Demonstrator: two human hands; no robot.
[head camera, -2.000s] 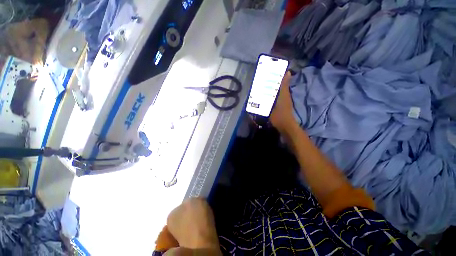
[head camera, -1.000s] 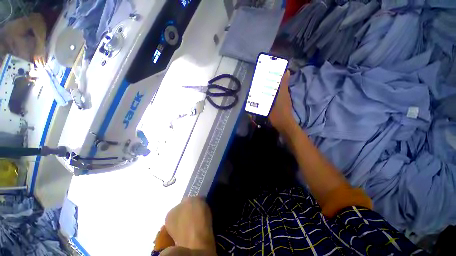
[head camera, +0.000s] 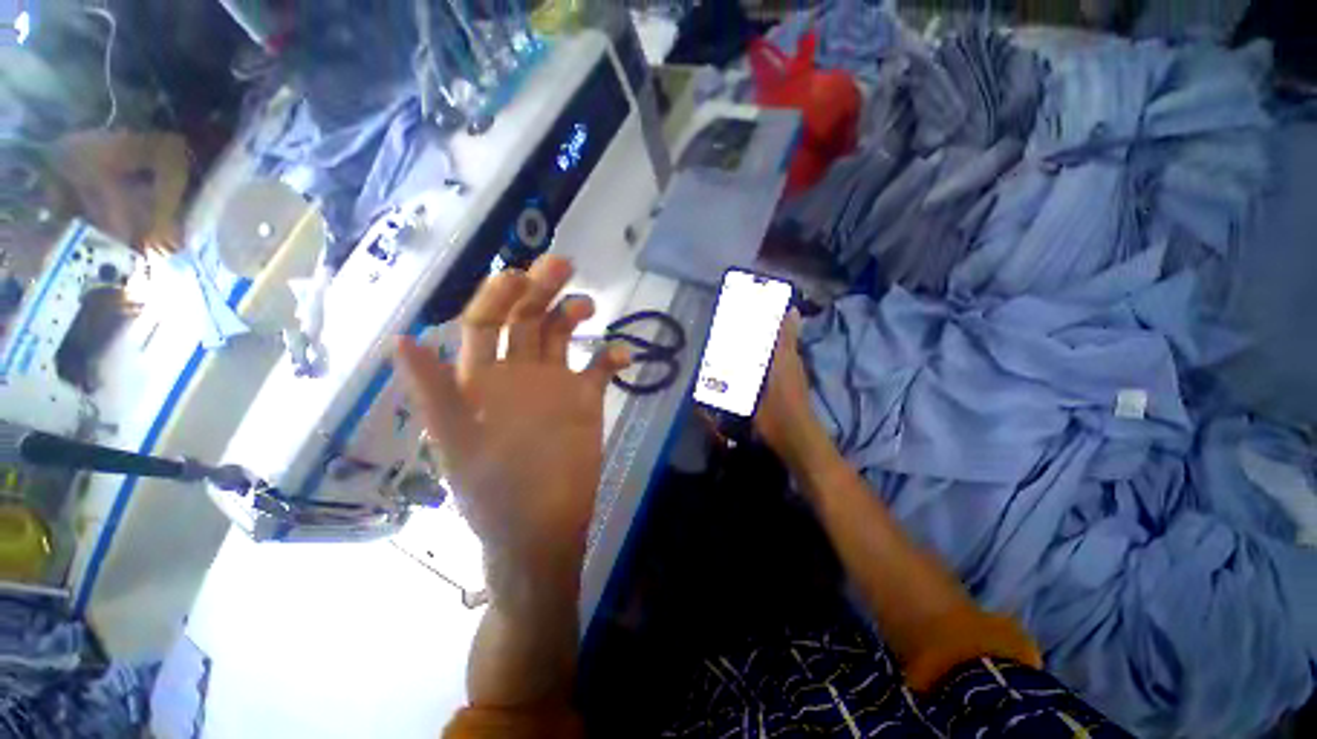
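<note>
A smartphone with a bright white screen stands out over the lap, right of the table's front edge. My right hand holds it from behind and its right side; most of the fingers are hidden. My left hand is raised over the sewing machine bed, fingers spread and slightly bent, holding nothing. Black-handled scissors lie on the white bed just right of my left hand, which hides their blades in part.
The white sewing machine head and a dark green lamp arm are at the left. A flat grey-blue cloth piece and a red bag or cloth lie beyond the phone. Light blue garments are heaped at the right. Another person's arm shows upper left.
My left hand has risen from the table's near edge to over the machine bed, and its fingers have opened. The view has shifted, so the phone and scissors appear lower. The right hand still holds the phone.
</note>
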